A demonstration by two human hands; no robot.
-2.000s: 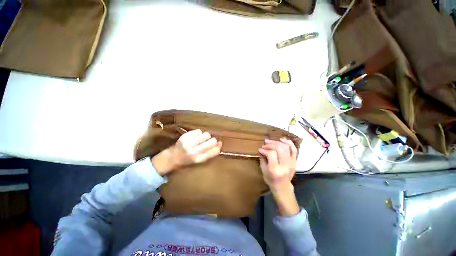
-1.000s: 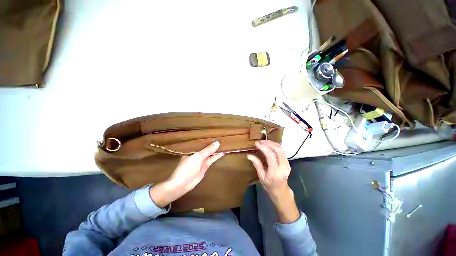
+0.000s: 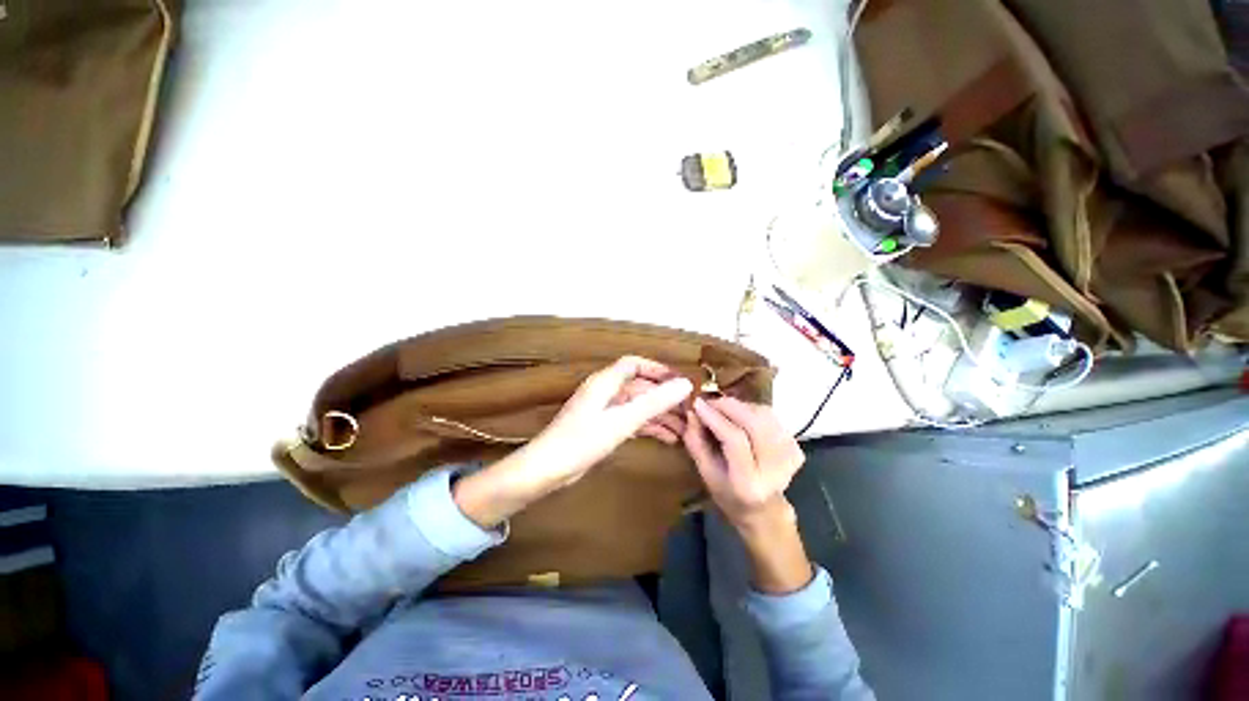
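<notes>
A tan-brown handbag (image 3: 466, 370) lies at the table's front edge and hangs over my lap, its mouth facing me. A gold ring (image 3: 338, 430) shows at the left side of its opening and a smaller gold fitting (image 3: 710, 378) at the right. A pale edge line (image 3: 473, 431) runs along the inner pocket. My left hand (image 3: 616, 411) and my right hand (image 3: 741, 449) meet at the right end of the mouth, fingertips pinching the bag's edge near the fitting. What exactly lies between the fingertips is too small to tell.
Red-and-black snips (image 3: 811, 329) lie right of the bag beside a cream cup (image 3: 811, 247) of tools. A yellow-and-dark block (image 3: 708, 171) and a slim mottled tool (image 3: 749, 56) lie behind. Brown bags (image 3: 1151, 82) pile at right, another bag (image 3: 76, 123) at far left. A grey cabinet (image 3: 945, 548) stands at right.
The view has shifted since the oldest frame. My left hand has moved right along the bag's mouth to meet my right hand near the right fitting. The bag's mouth has opened wider, showing the left ring.
</notes>
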